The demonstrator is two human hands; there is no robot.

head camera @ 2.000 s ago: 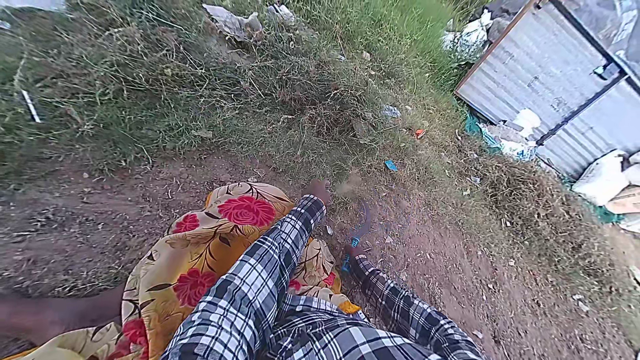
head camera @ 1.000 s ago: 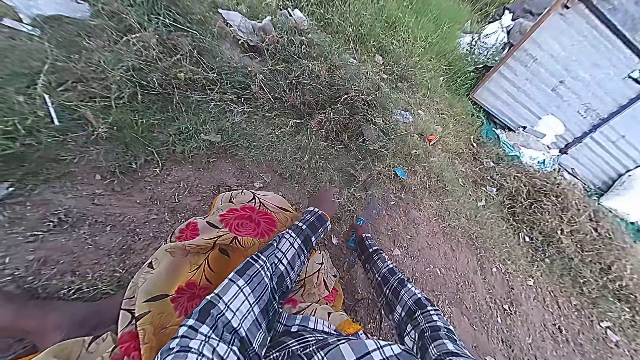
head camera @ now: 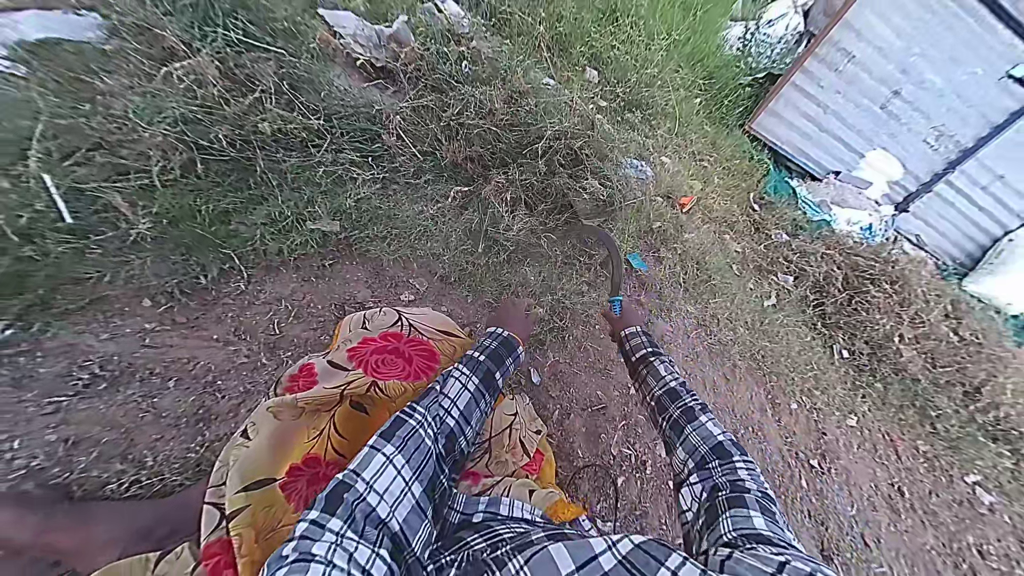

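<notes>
My right hand is closed around the blue handle of a sickle. Its curved, dark blade reaches up from the hand and bends left over the grass. My left hand is to the left of it, low over the edge of the grass. Its fingers look curled, and whether they hold any stems cannot be made out. Plaid sleeves cover both arms. Below my left hand lies the yellow floral cloth of a garment.
A corrugated metal sheet structure stands at upper right, with white sacks beside it. Plastic scraps lie in the weeds at the top. Dry cut-looking brush covers the right side. Bare soil runs along the left.
The sickle in my right hand has swung up and now shows plainly above that hand; it was lower and blurred a second ago. My left hand stays near the grass edge.
</notes>
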